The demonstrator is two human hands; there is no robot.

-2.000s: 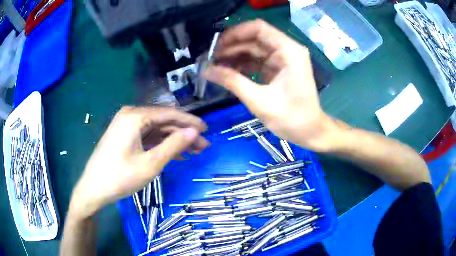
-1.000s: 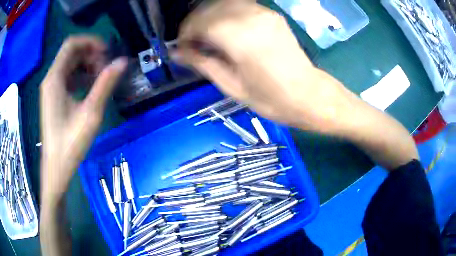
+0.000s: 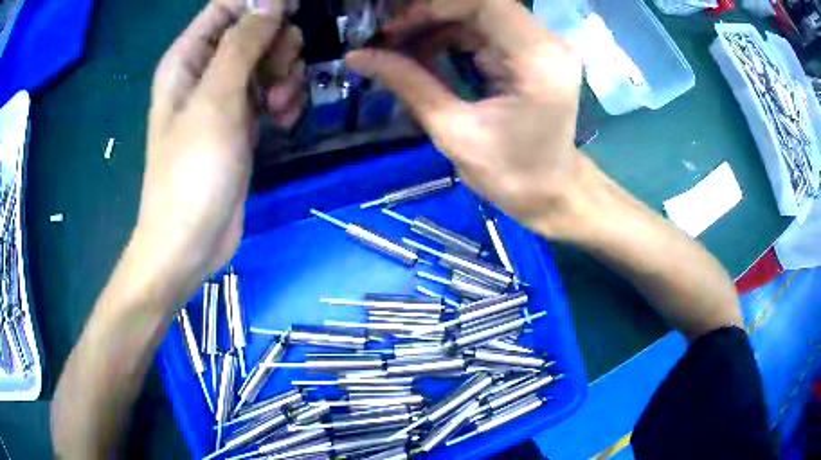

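Observation:
The fixture block (image 3: 326, 79), small and silver, shows between my hands at the top centre, at the foot of the dark press. My right hand (image 3: 504, 117) is just right of it, thumb and fingers near the block; whether it holds anything is unclear. My left hand (image 3: 221, 117) is left of the block with fingers curled near the press; a small pale bit shows at its fingertips, too unclear to name. Many shafted cylinders (image 3: 414, 364) lie in the blue parts tray (image 3: 572, 359) below my hands.
White parts trays with thin silver parts stand at the far left (image 3: 27, 386) and far right (image 3: 734, 40). A clear plastic box (image 3: 671, 76) is at the upper right, above a white paper slip (image 3: 707, 199). Another blue tray (image 3: 45, 40) is at the upper left.
My left hand has moved up and right to beside the press. My right hand stays by the fixture. Several cylinders at the tray's upper right lie differently. The view has shifted.

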